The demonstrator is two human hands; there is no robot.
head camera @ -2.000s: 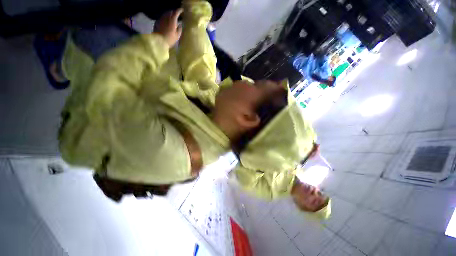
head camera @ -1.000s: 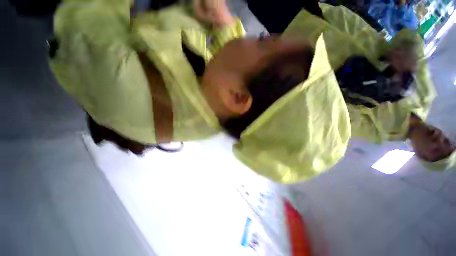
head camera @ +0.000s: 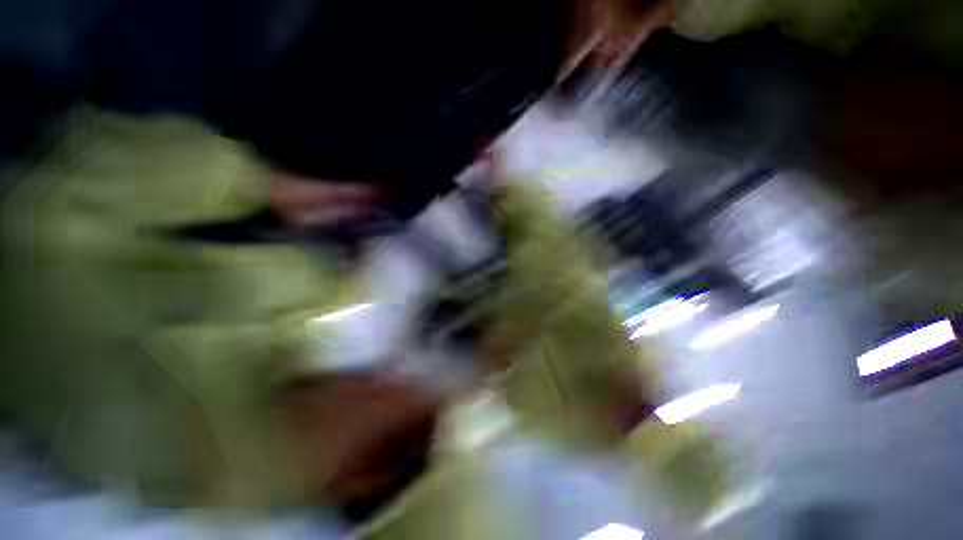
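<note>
The picture is strongly blurred and tilted. A large black shape (head camera: pixel 370 95), possibly a case, fills the upper middle; its details cannot be made out. A blurred hand (head camera: pixel 322 198) at the end of a yellow-green sleeve (head camera: pixel 169 179) is at its lower edge, and belongs to another person. A second blurred hand (head camera: pixel 618 26) is at the top edge beside the black shape; whose it is cannot be told. Neither of my hands can be made out for certain.
People in yellow-green smocks are close by, at left and in the middle (head camera: pixel 560 338). A dark-haired head (head camera: pixel 359 432) is low in the picture. Bright ceiling lights (head camera: pixel 697 403) show at right. Dark blurred shapes (head camera: pixel 655 222), perhaps racks, are behind.
The view has swung and blurred. The large black shape now covers the upper middle, and the white board with the red strip is no longer recognisable.
</note>
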